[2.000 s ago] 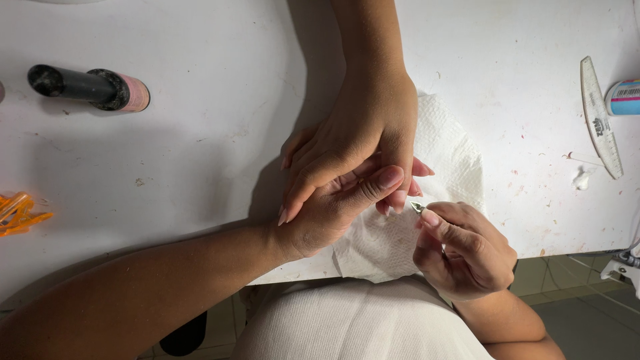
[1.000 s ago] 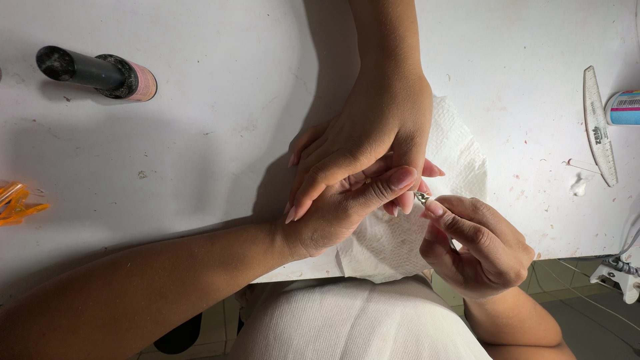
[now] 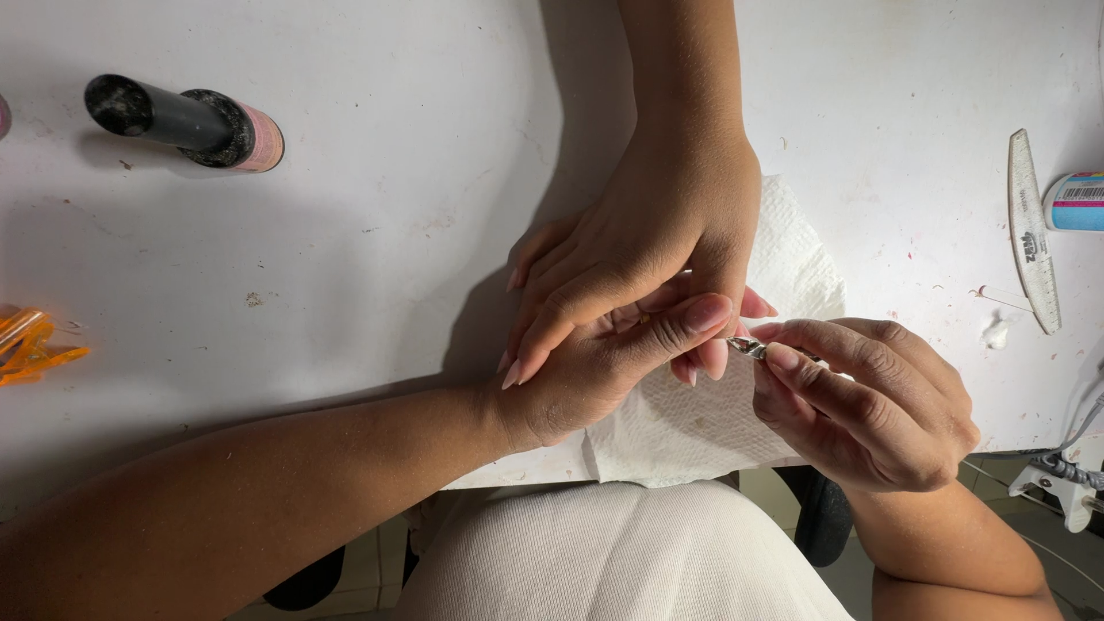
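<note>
My left hand lies palm up under another person's hand and grips its thumb, my own thumb resting on top. Between the fingertips of my right hand are metal cuticle nippers, whose tips touch or nearly touch the person's thumb beside the nail; the handles are mostly hidden in my palm. Beneath the hands a white paper towel is spread, reaching over the table's near edge.
A black-capped nail polish bottle and orange plastic pieces are on the left of the white table. At right are a nail file, a blue and white container, a cotton piece and a thin stick. A white clamp is at the edge.
Both joined hands stay clasped. The nippers, their tips more exposed two seconds ago, are now close against the person's thumb. The view has shifted slightly.
</note>
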